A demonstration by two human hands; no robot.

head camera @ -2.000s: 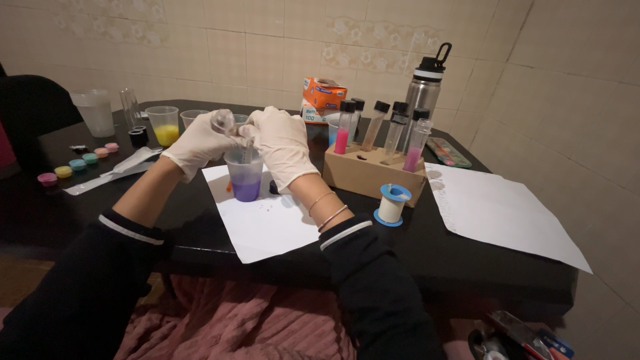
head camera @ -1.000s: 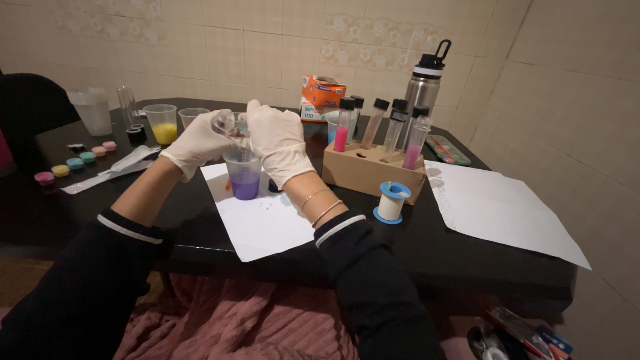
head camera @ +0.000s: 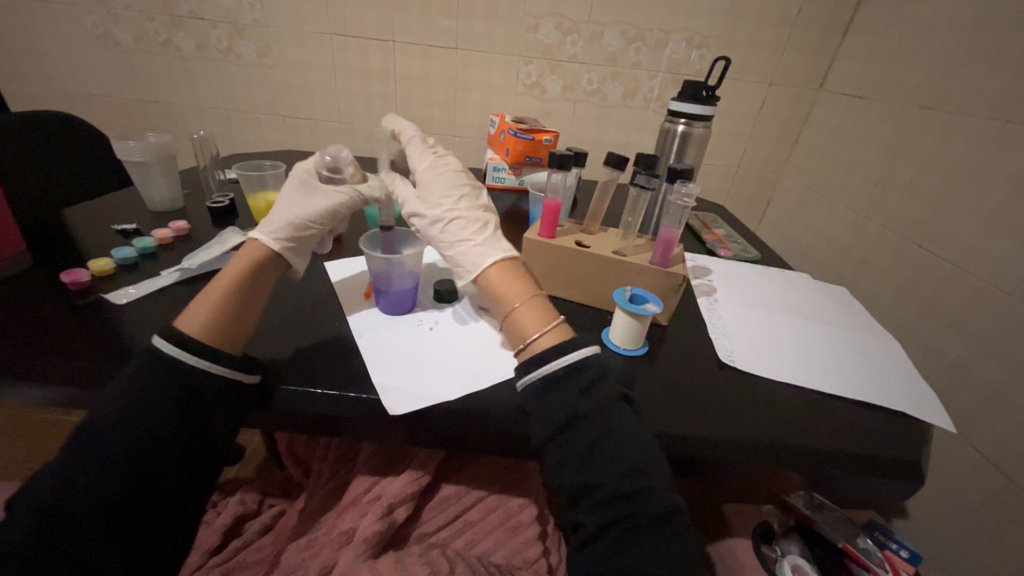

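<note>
Both my hands wear pale gloves. My left hand (head camera: 316,200) is closed around a clear tube (head camera: 334,162), its rounded end sticking out above the fingers. My right hand (head camera: 452,200) holds a clear plastic syringe (head camera: 386,188) upright, its lower end over the mouth of a plastic cup (head camera: 396,276) with purple liquid. The left thumb also seems to touch the syringe. The cup stands on a white paper sheet (head camera: 436,364), beside a black cap (head camera: 446,290). To the right, a cardboard rack (head camera: 600,272) bears several capped tubes, one with pink liquid (head camera: 550,218), and an uncapped tube with purplish liquid (head camera: 666,244).
A cup of yellow liquid (head camera: 262,200), stacked cups (head camera: 156,180), small paint pots (head camera: 124,255) and opened wrappers (head camera: 176,268) lie left. A tape spool (head camera: 630,324) stands before the rack, a steel bottle (head camera: 684,144) and orange box (head camera: 522,144) behind. More paper (head camera: 816,336) lies right.
The right hand has opened out somewhat and its fingers now point upward, so the syringe shows upright over the purple cup. The left hand keeps its hold on the clear tube.
</note>
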